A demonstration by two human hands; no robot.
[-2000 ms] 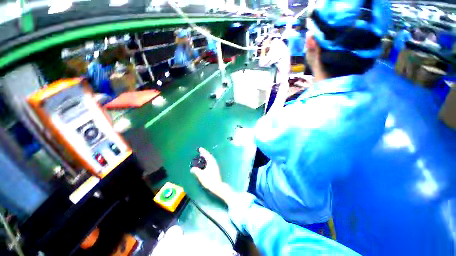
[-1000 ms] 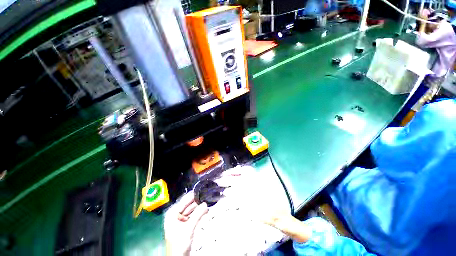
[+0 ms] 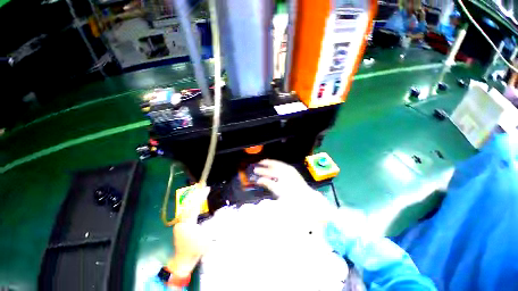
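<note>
My right hand (image 3: 284, 181) reaches into the press opening, its fingertips on a dark round part (image 3: 250, 174) at the orange nest (image 3: 243, 177). The part is blurred and half hidden by the fingers. The orange press head (image 3: 253, 149) is just above, apart from the hand. My left hand (image 3: 190, 227) is at the left yellow start button (image 3: 183, 196) and covers part of it; its fingers are blurred. The right start button (image 3: 322, 165) is uncovered. An overexposed white surface (image 3: 267, 244) lies before the press.
A black two-compartment tray (image 3: 85, 241) at left holds a few round black parts (image 3: 108, 196). A pale hose (image 3: 216, 113) hangs before the silver cylinder (image 3: 244, 51). The orange control box (image 3: 304, 57) stands right. A neighbour's blue sleeve (image 3: 471, 210) and a white bin (image 3: 483, 116) are at right.
The view has turned left. My left hand has left the black part and moved to the left button. My right hand has moved from the white surface up to the nest.
</note>
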